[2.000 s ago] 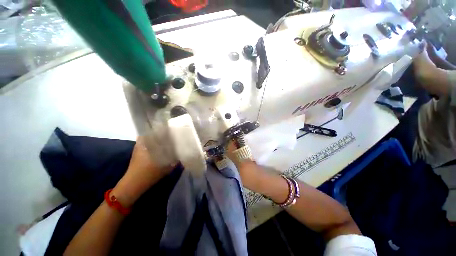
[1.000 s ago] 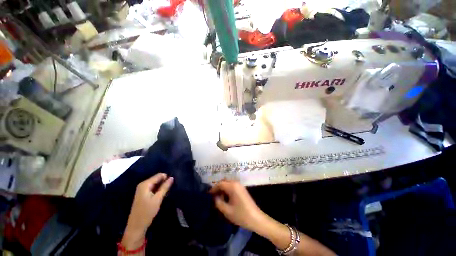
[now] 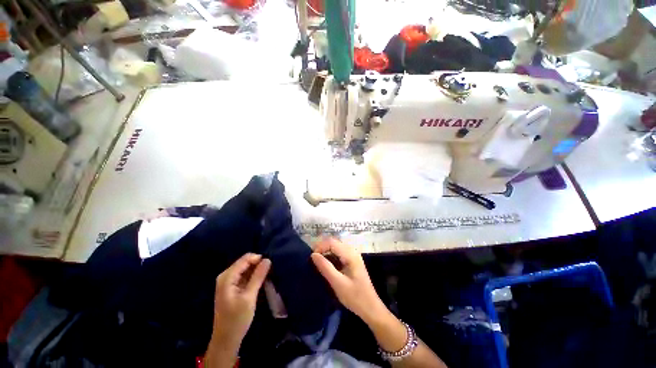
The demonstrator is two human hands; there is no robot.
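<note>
A dark navy garment piece (image 3: 216,248) lies over the table's front edge at the left and hangs into the lap. A white panel (image 3: 167,233) shows on its left part. My left hand (image 3: 241,291) pinches the cloth between thumb and fingertips. My right hand (image 3: 344,273) pinches the same cloth a little to the right, thumb and finger close together. Grey cloth (image 3: 324,334) shows below the hands. The white sewing machine head (image 3: 410,118) stands beyond the hands; its needle area (image 3: 349,151) has no dark cloth under it.
Black thread snips (image 3: 471,195) lie right of the needle. A printed ruler scale (image 3: 417,224) runs along the front edge. A blue basket (image 3: 547,274) with dark contents is at lower right. A green shape (image 3: 339,39) stands above the head's left end. Bags and cloth lie behind.
The view has pulled back from close over the machine head. Both hands and the cloth have come from the needle area to the table's front edge. In the last second the hands moved slightly right.
</note>
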